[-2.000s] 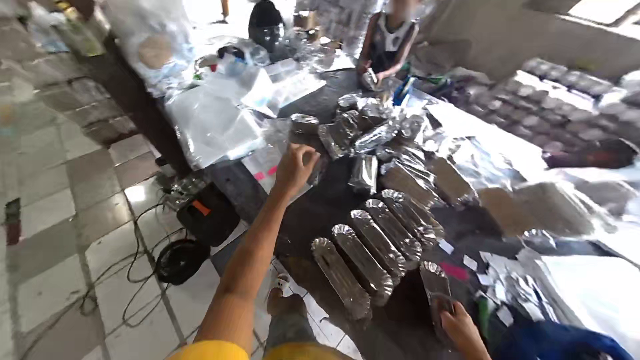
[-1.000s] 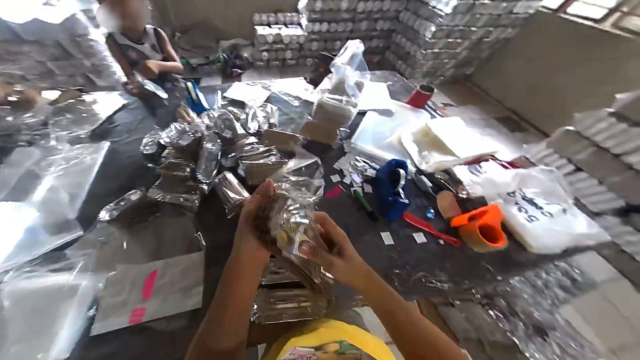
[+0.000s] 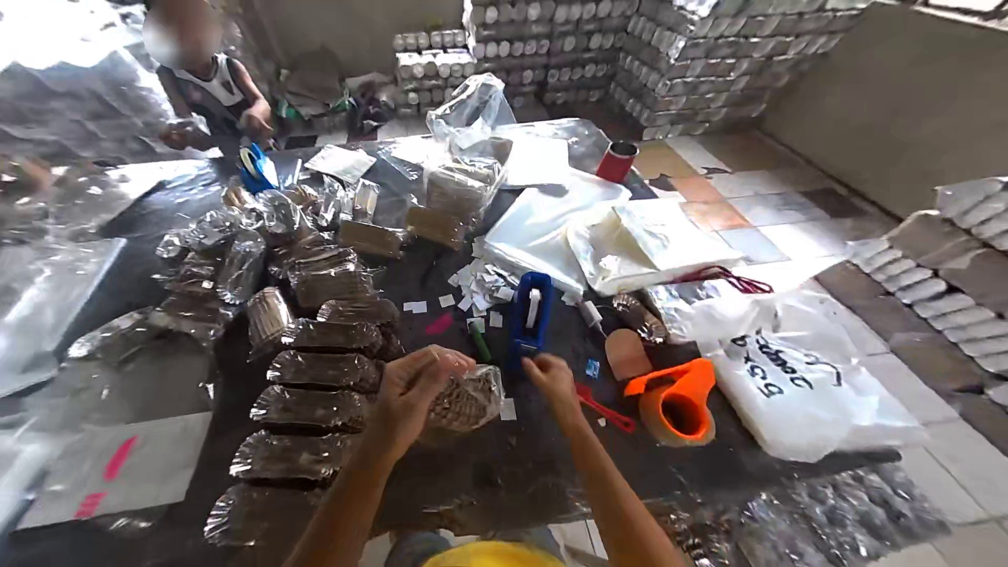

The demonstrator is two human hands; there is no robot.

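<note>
My left hand [image 3: 417, 394] grips a clear plastic-wrapped pack of brown ridged pieces [image 3: 466, 400] over the dark table. My right hand [image 3: 551, 382] is at the near end of a blue tape dispenser [image 3: 531, 315], its fingers bent; whether it pinches tape cannot be told. Left of my left hand lies a row of several wrapped packs [image 3: 307, 409], with a heap of more shiny packs [image 3: 276, 236] behind it. Small white paper slips [image 3: 480, 283] and a green marker [image 3: 479, 343] lie just left of the dispenser.
An orange tape dispenser [image 3: 681, 402], red scissors [image 3: 606, 408] and a filled white plastic bag [image 3: 803, 378] are at right. Plastic sheets [image 3: 646, 240] and a red roll [image 3: 617, 161] lie behind. A person [image 3: 213, 87] works across the table, near another blue dispenser [image 3: 257, 168]. Stacked packs line the wall.
A second ago both hands were on the wrapped pack; now the left alone holds it, and the right has moved to the blue dispenser. The view swung right since two seconds ago.
</note>
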